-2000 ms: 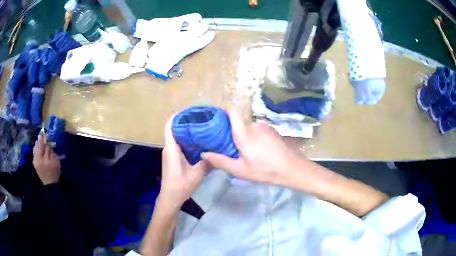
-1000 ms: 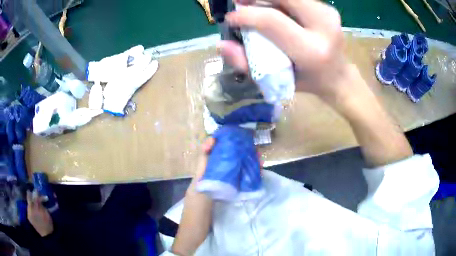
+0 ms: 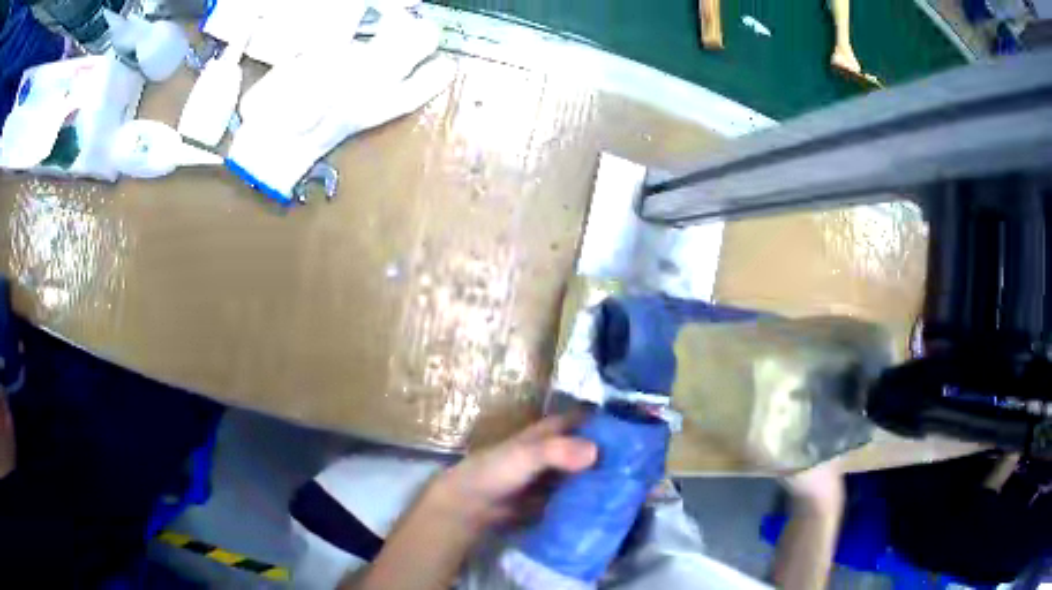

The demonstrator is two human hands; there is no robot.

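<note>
My left hand [image 3: 508, 467], at the bottom centre, holds a small blue boot [image 3: 606, 490], its pale fluffy rim pointing down. My right hand [image 3: 813, 478] is blurred at the lower right; its fingers are mostly hidden by the press block. The grey-tan press block [image 3: 784, 392] is large and close to the camera at the end of a dark arm. Another blue piece [image 3: 652, 340] lies against the block's left side, just above the held boot. The white base pad [image 3: 611, 219] shows partly behind them; contact between block and pad cannot be judged.
The grey metal upright [image 3: 854, 150] crosses the upper right. White gloves [image 3: 329, 110], a metal clip [image 3: 317, 181], a crumpled white cloth [image 3: 69, 115] and a white bottle [image 3: 156, 46] lie at upper left. Wooden-looking tools [image 3: 842, 40] lie on the green belt [image 3: 577, 29].
The view has moved and turned close to the press. My right hand, earlier on the cloth-wrapped lever, is now low behind the block. My left hand still holds the blue boot.
</note>
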